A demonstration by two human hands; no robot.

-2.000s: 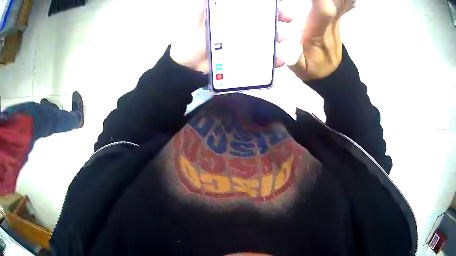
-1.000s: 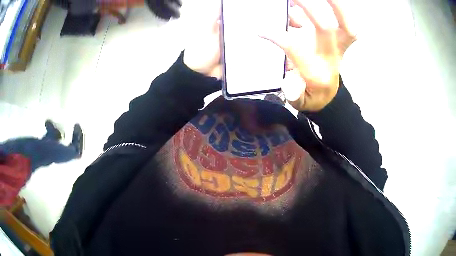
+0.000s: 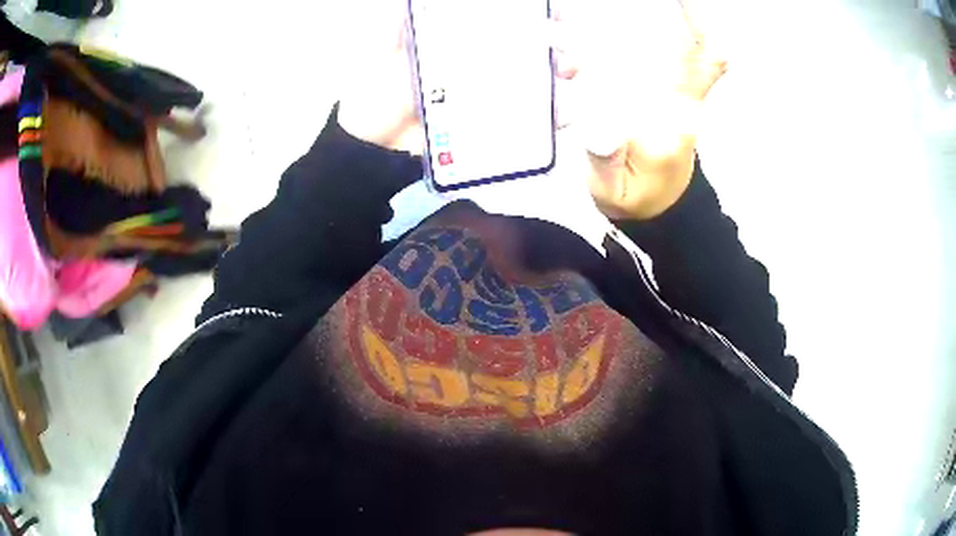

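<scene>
A smartphone [image 3: 484, 94] with a dark edge and a bright white screen stands at the top centre, its upper end cut off by the picture's edge. A few small coloured icons show at its lower left. My left hand [image 3: 379, 94] holds the phone from its left side; it is washed out by glare, and fingertips show at the phone's right edge. My right hand [image 3: 650, 126] is to the right of the phone, overexposed. Its fingers blend into the bright floor, so their shape and whether they touch anything cannot be told.
A seated person in pink and black clothing [image 3: 157, 225] with striped bands is at the left, by a brown chair [image 3: 94, 157]. A wooden edge [image 3: 23, 403] is at the lower left. The pale floor [image 3: 283, 52] is glaring.
The phone has shifted left and its screen shows icons again. My right hand has moved off the screen. The view has turned; the person in pink has replaced the legs in jeans at the left.
</scene>
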